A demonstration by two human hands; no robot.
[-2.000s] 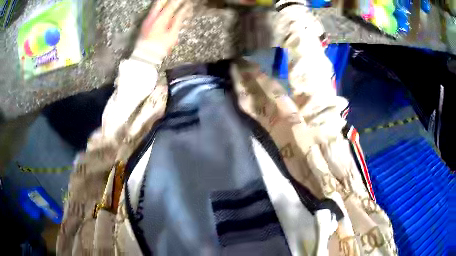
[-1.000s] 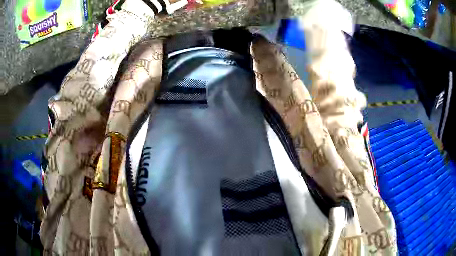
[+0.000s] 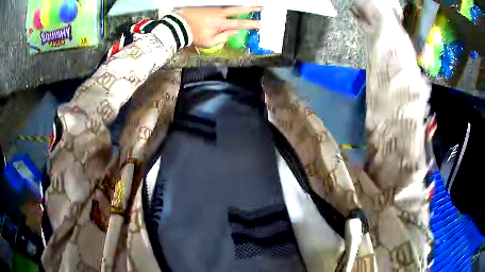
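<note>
An open box with white flaps [image 3: 272, 29] lies at the top centre, cut off by the picture's edge. Green and blue squishy balls [image 3: 237, 40] show in it, with some yellow below my fingers. My left hand [image 3: 218, 26] lies across the box, fingers straight, somewhat apart and pointing right to a white flap. Its thumb and grip are unclear. My right hand is out of the picture; only its blurred sleeve reaches the top edge.
A printed Squishy Balls box [image 3: 64, 26] lies on the speckled benchtop [image 3: 26, 71] at upper left. Bagged bright balls [image 3: 438, 48] are at upper right. A blue bin [image 3: 334, 77] is below the bench edge; ribbed blue crates [image 3: 452, 228] stand at lower right.
My left hand has moved right onto the box, from the top edge a second ago. The open box and its white flaps have come into view. My right sleeve has shifted right.
</note>
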